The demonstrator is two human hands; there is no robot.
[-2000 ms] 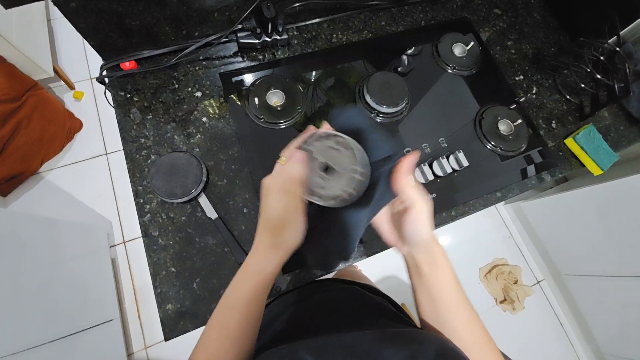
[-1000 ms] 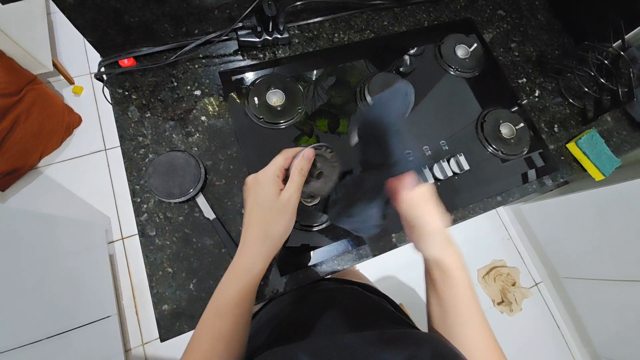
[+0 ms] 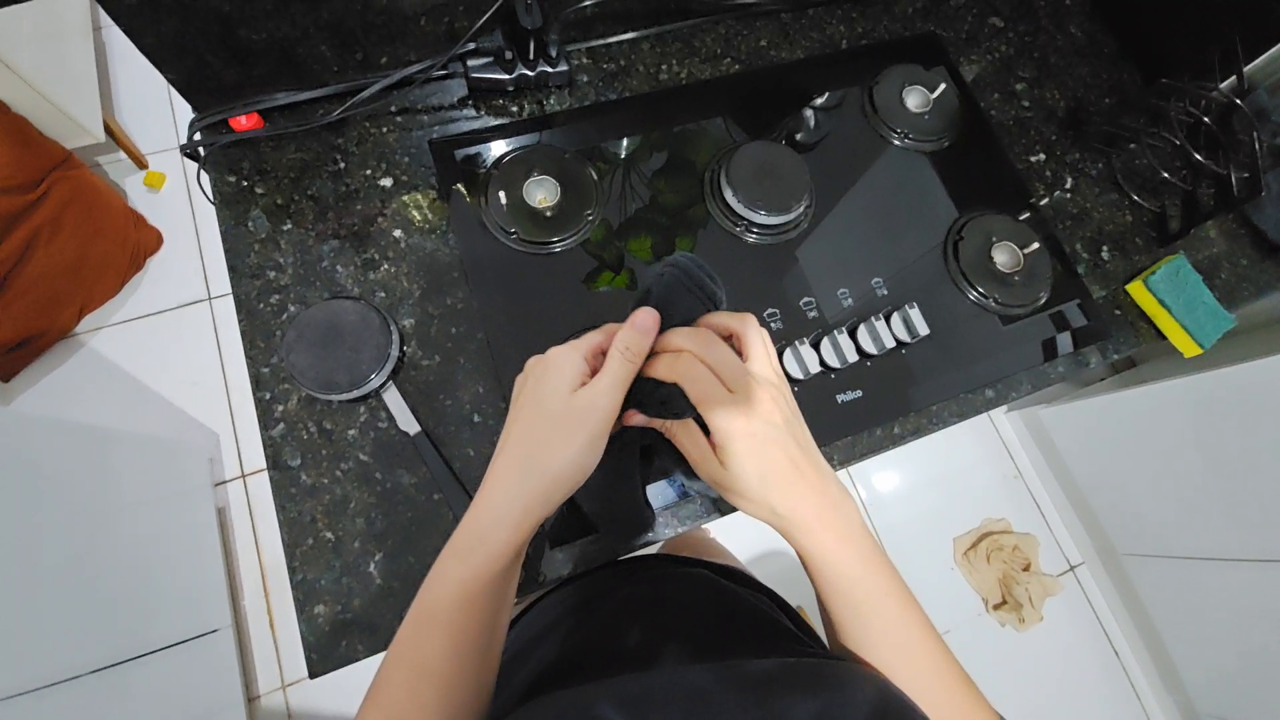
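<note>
My left hand (image 3: pixel 575 400) and my right hand (image 3: pixel 740 410) meet over the front of the black glass cooktop (image 3: pixel 600 290). Between them is a dark cloth (image 3: pixel 682 285), bunched up, with part of it hanging below my fingers. A round burner part was in my left hand earlier; the cloth and fingers hide whether it is inside now. A burner cap (image 3: pixel 765 182) sits on the middle burner, while the back left burner (image 3: pixel 541 196), the back right burner (image 3: pixel 912 105) and the front right burner (image 3: pixel 1000 262) show bare metal centres. Silver knobs (image 3: pixel 838 347) stand right of my right hand.
On the granite counter (image 3: pixel 330 500) at left lie a round black disc (image 3: pixel 340 348) and a dark-handled knife or spatula (image 3: pixel 425 440). A sponge (image 3: pixel 1182 303) lies at right, near wire grates (image 3: pixel 1190 150). Cables and a power strip (image 3: pixel 515 72) run behind. A crumpled beige cloth (image 3: pixel 1003 573) is on the floor.
My right hand has come in from the right with the dark cloth and now meets my left hand. The burner part seen in my left hand before is now out of sight.
</note>
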